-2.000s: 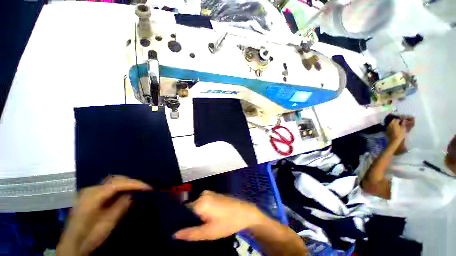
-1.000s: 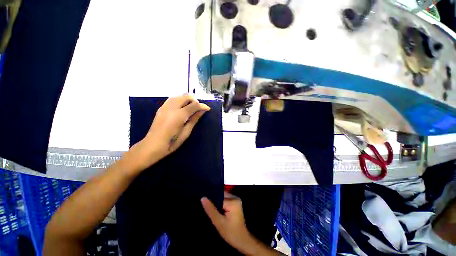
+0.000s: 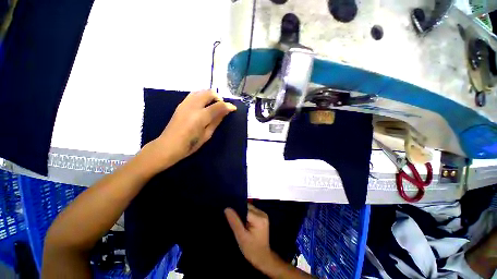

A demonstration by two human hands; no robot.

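A dark fabric panel (image 3: 180,201) lies on the white table and hangs over its front edge. Its top right corner is beside the needle area of the white sewing machine head (image 3: 349,43). My left hand (image 3: 199,122) pinches the panel near that corner, fingertips together. My right hand (image 3: 253,231) holds the panel's right edge below the table edge, thumb on top, other fingers partly hidden. The presser foot and needle are mostly hidden behind a metal part of the head. A small dark piece with a curved edge (image 3: 332,144) lies right of the needle area, under the arm.
Red-handled scissors (image 3: 412,182) lie right of the small piece. Long dark cloth (image 3: 38,71) lies at the far left. Blue crates (image 3: 332,234) stand below the table edge, with black and white cloth (image 3: 419,234) at lower right. The table has a ruler-marked front edge (image 3: 87,162).
The view has come closer to the machine since the oldest frame. My left hand has moved up to the panel's top right corner; my right hand has moved to its right edge. Little changed in the last second.
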